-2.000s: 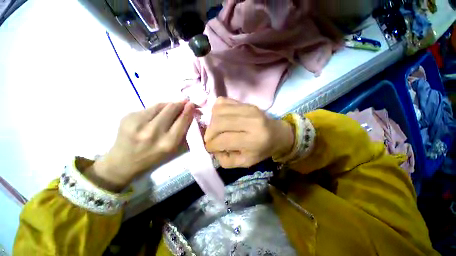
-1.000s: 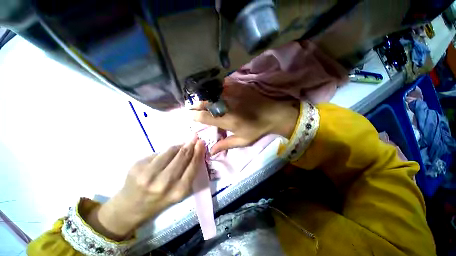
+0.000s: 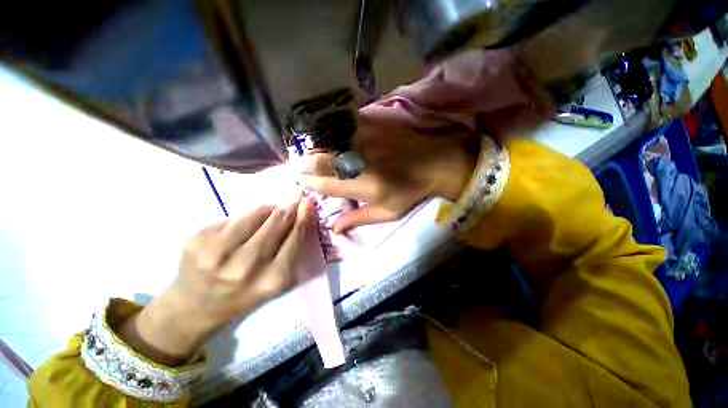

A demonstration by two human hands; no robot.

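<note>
The sewing machine head [image 3: 263,72] fills the top of the view. Its presser foot area [image 3: 302,145] is bright and blurred, so the needle is not clear. My left hand [image 3: 247,263] pinches the pale-pink strip [image 3: 321,319] just in front of the foot; the strip's free end hangs over the table edge. My right hand [image 3: 391,175] lies beside and partly under the head, fingers spread, pressing the pink garment [image 3: 471,88] near its gathered edge [image 3: 323,227]. A round grey knob [image 3: 348,165] is in front of my right hand.
The white table [image 3: 96,215] has a grey front edge [image 3: 383,291]. Yellow-green snips [image 3: 585,117] lie at the right by dark small items [image 3: 631,80]. A blue basket [image 3: 653,199] holding blue-grey cloth [image 3: 685,199] stands at the right.
The machine head came to fill the top of the view, and the work moved under it. My right hand moved beside the foot and spread on the cloth. My left hand kept pinching the strip.
</note>
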